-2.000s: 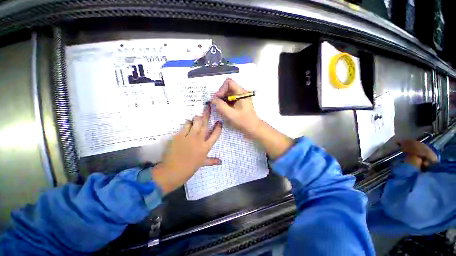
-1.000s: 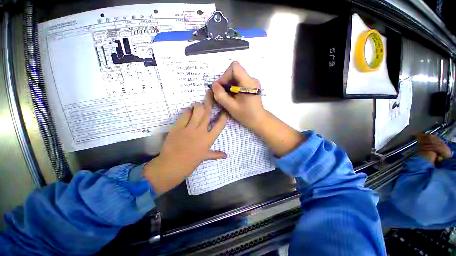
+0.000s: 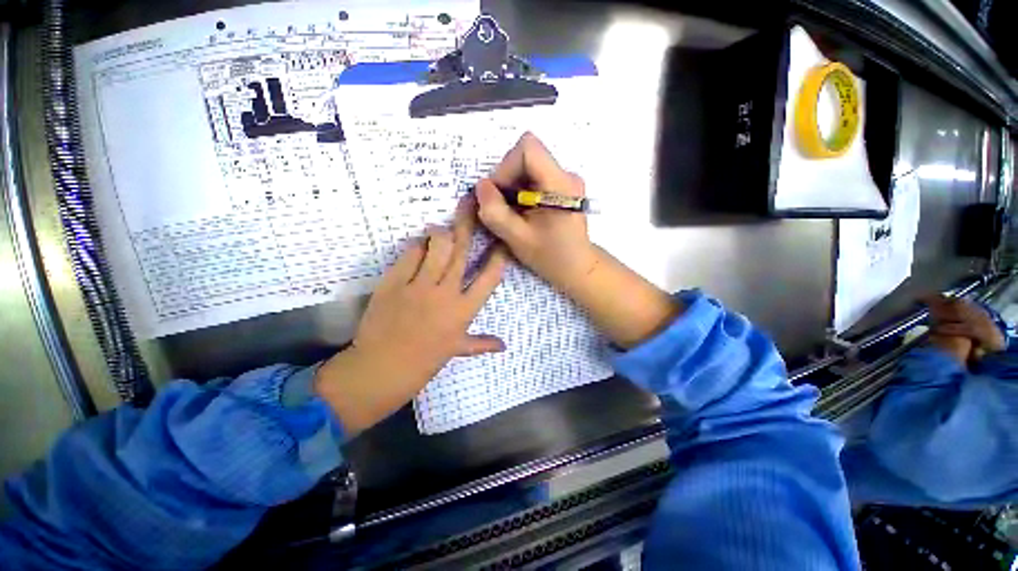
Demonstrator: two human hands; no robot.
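Note:
A ruled record form lies under the spring clip of a blue-edged clipboard. Handwriting shows in its upper rows. My right hand holds a yellow-and-black pen; the tip is hidden by the fingers, at the form's written rows. My left hand lies flat on the form with fingers spread, its fingertips beside the right hand. A printed sheet with a black part silhouette lies left of the clipboard, partly under it.
A black box to the right holds white paper and a yellow tape roll. Another white sheet lies beyond it. Another person's hands are at far right. Metal rails edge the steel worktop, and a chain-like track runs at left.
The view has shifted closer to the papers, so they sit higher and larger in it. The pen's back end has tilted slightly. Both hands stay at the form.

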